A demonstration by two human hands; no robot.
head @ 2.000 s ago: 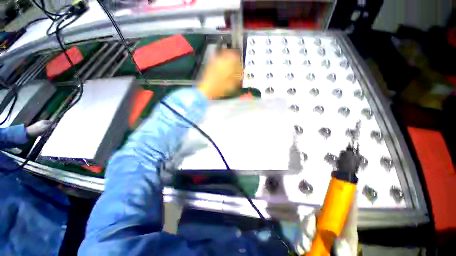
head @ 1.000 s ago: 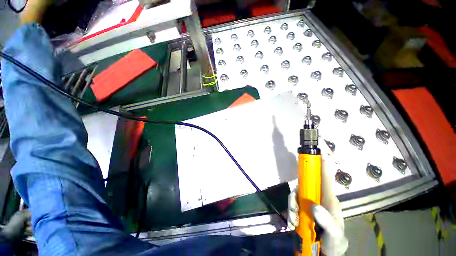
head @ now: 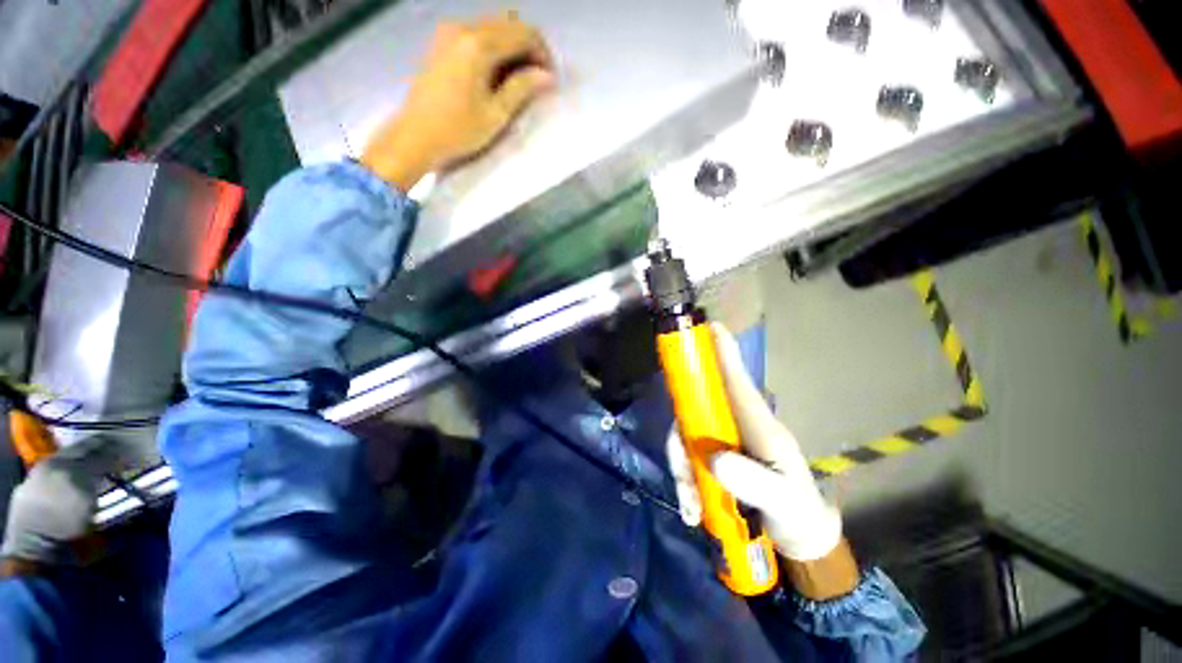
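Note:
A silver-grey metal case (head: pixel 609 78) lies on a green board (head: pixel 570 231) at the top centre. My bare left hand (head: pixel 473 97) is over the case's top face, its fingers curled; whether it holds something small cannot be seen. My right hand (head: pixel 765 466), in a white glove, is closed around a yellow-orange electric screwdriver (head: pixel 700 402). Its black nose points up, in front of the line's edge and apart from the case. A thin black cord (head: pixel 447 356) crosses over my left sleeve.
The ball transfer table (head: pixel 875 162) is at upper right. Another case (head: pixel 97 292) stands at left. Another person's gloved hand (head: pixel 52 508) is at lower left, by an orange tool (head: pixel 29 438). Red pads (head: pixel 145 58) lie at upper left. Yellow-black tape (head: pixel 953 343) marks the floor.
My left hand has come from the far upper left to over the case. The view has turned down towards my body. The screwdriver is still in my right hand, now away from the case.

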